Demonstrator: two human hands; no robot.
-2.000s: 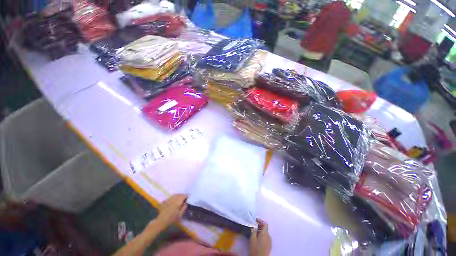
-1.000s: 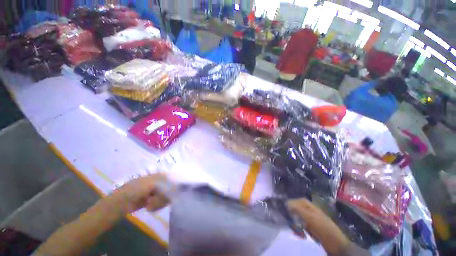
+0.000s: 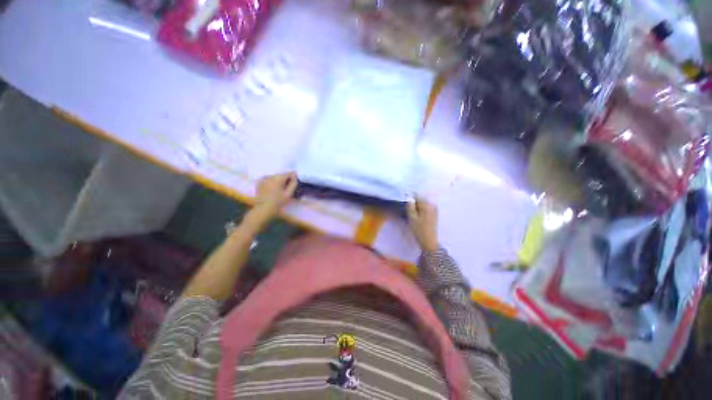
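A pale white-blue mailing bag [image 3: 363, 129] lies flat on the white table in front of me. A dark strip runs along its near edge. My left hand [image 3: 277, 190] grips the near left corner of the bag at this dark strip. My right hand [image 3: 422, 215] grips the near right corner. What is inside the bag cannot be seen. The barcode labels on their backing strip [image 3: 238, 109] lie left of the bag, blurred.
A magenta bagged garment [image 3: 211, 35] lies beyond the labels. Dark bagged garments [image 3: 539, 70] and pink bagged garments [image 3: 652, 144] are at the right. White plastic bags with red print [image 3: 578, 289] overhang the table's right front. A grey-white bin [image 3: 86, 172] stands at the left.
The bag was raised in both hands, blurred, one second ago; it now lies flat on the table with both hands at its near edge. The view has tilted down, showing my clothing.
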